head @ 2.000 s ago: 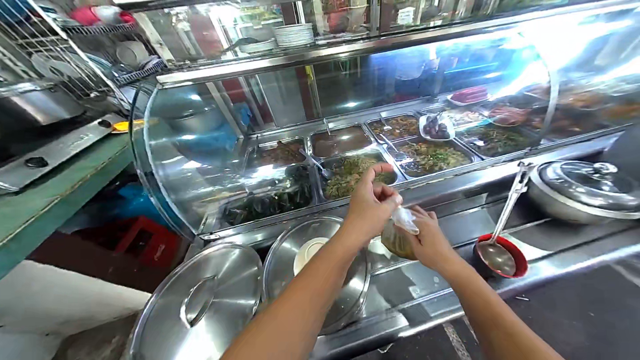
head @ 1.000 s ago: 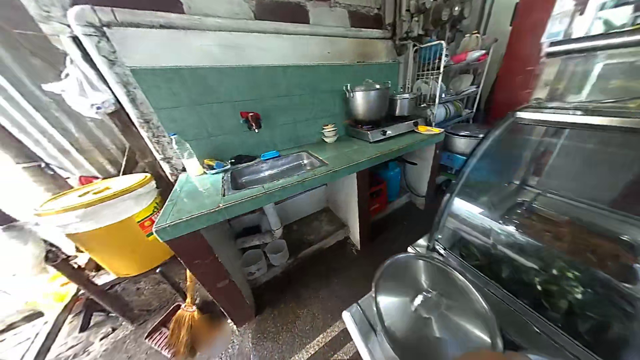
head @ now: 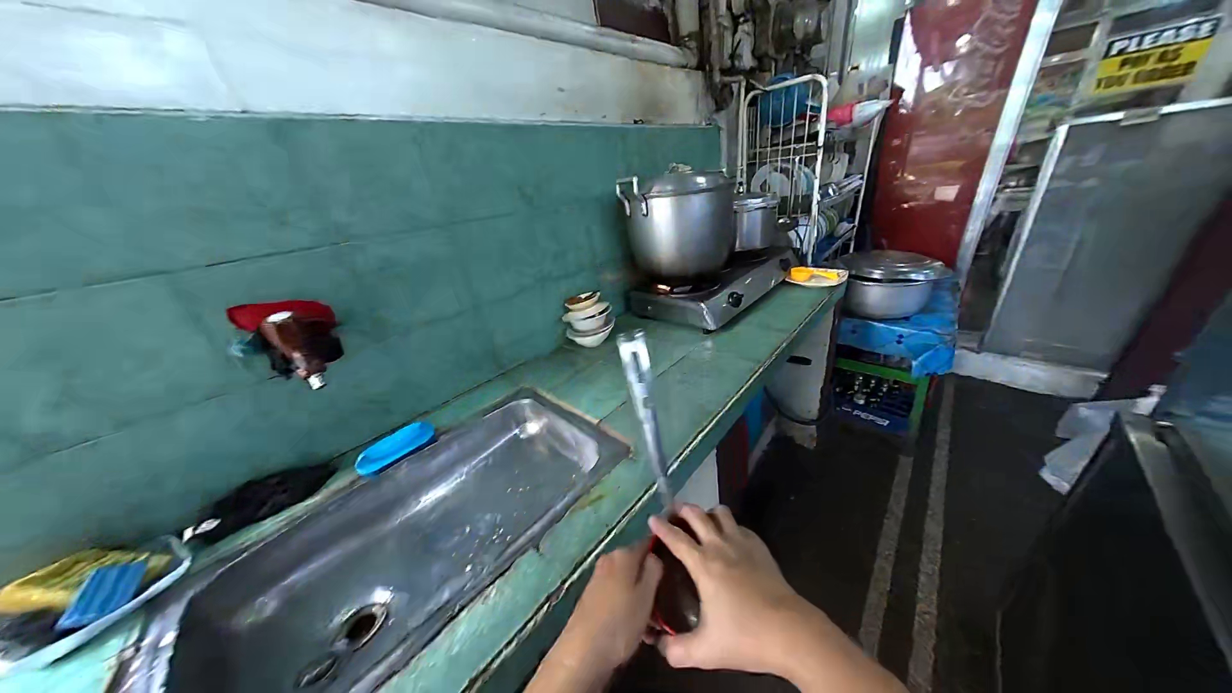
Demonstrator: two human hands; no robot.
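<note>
Near the lower middle, at the front edge of the green tiled counter, my left hand (head: 611,602) and my right hand (head: 727,587) hold a dark bowl with a red rim (head: 677,587) between them. A metal ladle (head: 645,414) stands up out of the bowl, its handle pointing away from me. My fingers hide much of the bowl, and its contents cannot be made out. Left of the hands is a stainless steel sink (head: 452,520) with a drain hole. A faucet (head: 294,346) wrapped in red cloth juts from the wall above it.
A large pot (head: 680,226) sits on a gas stove (head: 717,294), with small stacked bowls (head: 588,322) nearby. A blue brush (head: 396,449) lies behind the sink. Farther off are a dish rack (head: 784,144) and a lidded pot (head: 890,284) on blue-covered crates. A dark counter edge (head: 1145,472) stands at right.
The view has swung left from the food display to the sink counter. Two seconds ago my hands held a plastic bag; now they hold the bowl with the ladle, which stood on the steel counter then.
</note>
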